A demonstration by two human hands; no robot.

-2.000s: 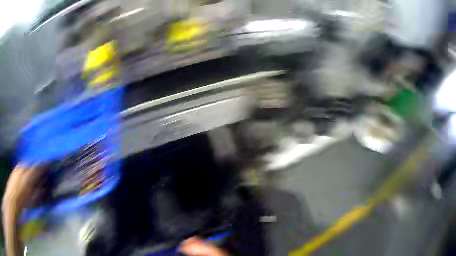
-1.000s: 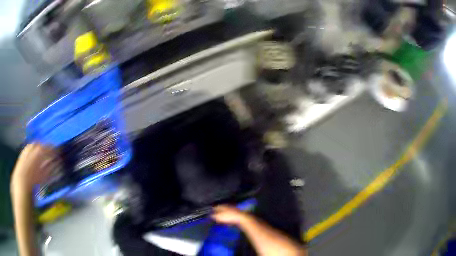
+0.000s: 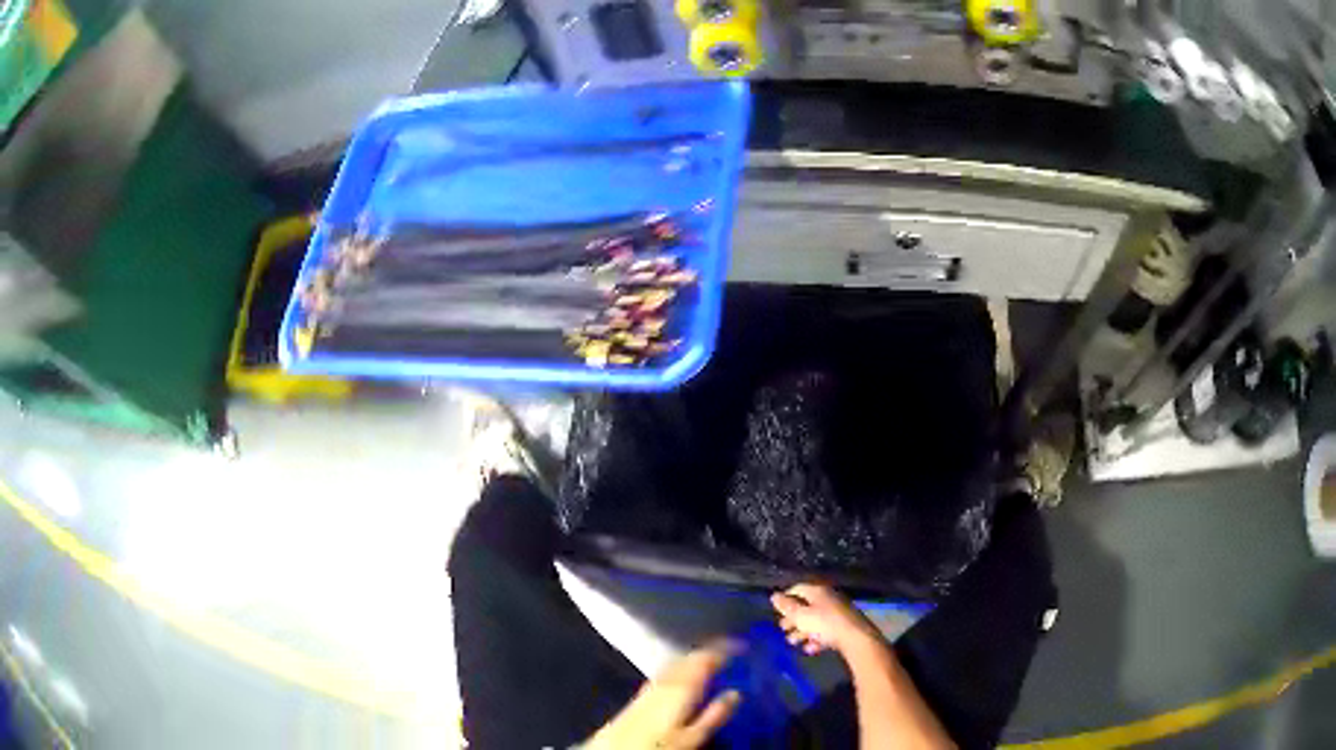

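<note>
A blue tray (image 3: 513,164) stands at upper left. It holds a wide bundle of black cables (image 3: 484,293) lying across it, with red, yellow and pale ends, and a few separate cables behind. My left hand (image 3: 677,706) is blurred at the bottom edge, fingers apart, with nothing visible in it, beside a small bright blue thing (image 3: 762,686) between the thighs. My right hand (image 3: 816,618) is at the front rim of the black-lined bin (image 3: 645,560), fingers curled; whether it holds anything is not clear. Black glinting bits (image 3: 799,476) lie heaped in the bin.
A bench with a pale drawer (image 3: 908,249) is behind the bin, with a grey machine with yellow rollers (image 3: 724,44) above. A green cabinet (image 3: 161,264) and yellow crate (image 3: 261,315) are at left. A stand on a pale base (image 3: 1194,447) is at right.
The view has swung left and become sharper. My left hand has moved from the tray down to the lap, close to my right hand. My right hand remains near the bin's front rim.
</note>
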